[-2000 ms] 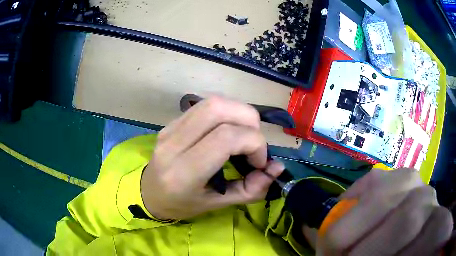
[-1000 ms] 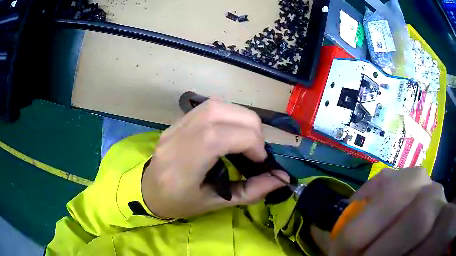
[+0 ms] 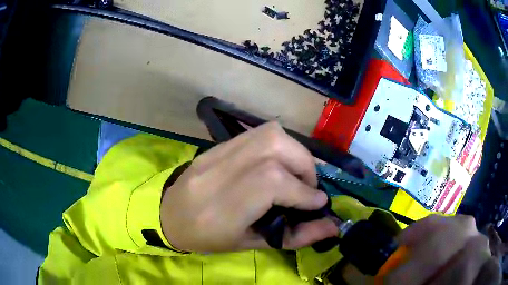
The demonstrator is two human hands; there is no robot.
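Observation:
My left hand is closed around a black plastic housing. Its curved piece sticks out above my hand and reaches right over the edge of the red feeder. My right hand, blurred and near the lower right edge, grips an electric screwdriver with a black nose and an orange body. The screwdriver's metal tip points left, right at my left fingertips and the housing. The contact point is blurred and partly hidden by my fingers, and no screw can be made out.
A tan work mat lies beyond my hands. Behind it is a black-rimmed parts tray with loose brackets. At right stand the screw feeder, a yellow bin and plastic bags.
Both hands have moved slightly right and down in the view, with the housing and screwdriver. The housing's curved piece shows more and is tilted more. The view of the station has shifted and turned slightly.

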